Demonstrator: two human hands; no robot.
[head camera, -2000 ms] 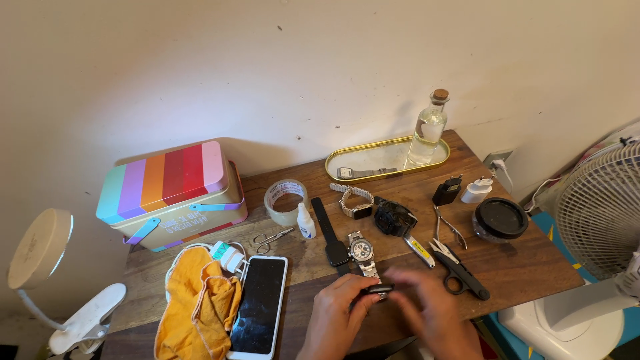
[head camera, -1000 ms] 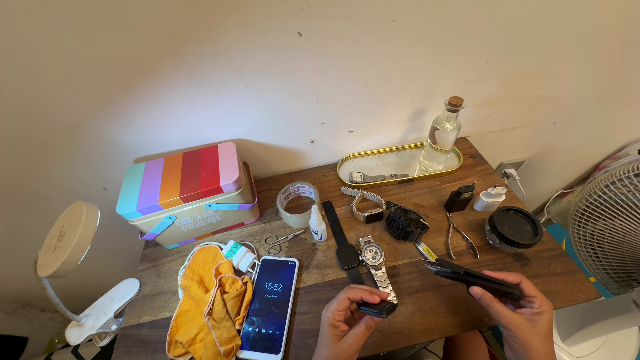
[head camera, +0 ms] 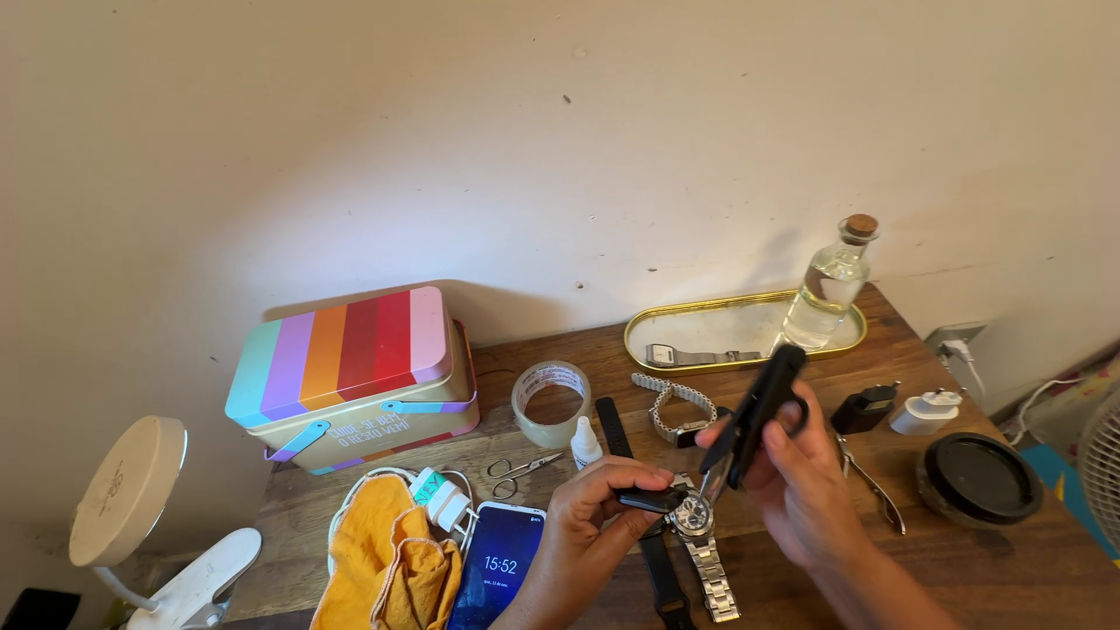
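Observation:
My left hand (head camera: 604, 516) pinches a small black object (head camera: 649, 499), whose kind I cannot tell, above the table. In my right hand (head camera: 801, 472) are black-handled scissors (head camera: 759, 416), tilted with the blades down near that object. Below both hands lie a steel chronograph wristwatch (head camera: 700, 534) and a black smartwatch strap (head camera: 662, 573); the smartwatch's case is hidden by my left hand. A smartphone (head camera: 499, 564) with a lit screen lies left of my left hand. A white dropper bottle (head camera: 585, 444) stands just behind it. A smartwatch with a metal link band (head camera: 687, 430) lies behind the scissors.
Left: striped tin box (head camera: 350, 376), orange cloth (head camera: 385, 560), white charger (head camera: 442, 499), lamp (head camera: 127, 494). Behind: tape roll (head camera: 528, 420), small scissors (head camera: 525, 472), gold-rimmed tray (head camera: 643, 357) with a digital watch and corked bottle (head camera: 822, 297). Right: two plug adapters (head camera: 927, 411), nippers (head camera: 875, 490), black-lidded jar (head camera: 982, 481), fan (head camera: 1102, 455).
The scissors lay on the table two seconds ago; my right hand has picked them up and brought them toward the black object in my left hand. The phone's screen has lit up.

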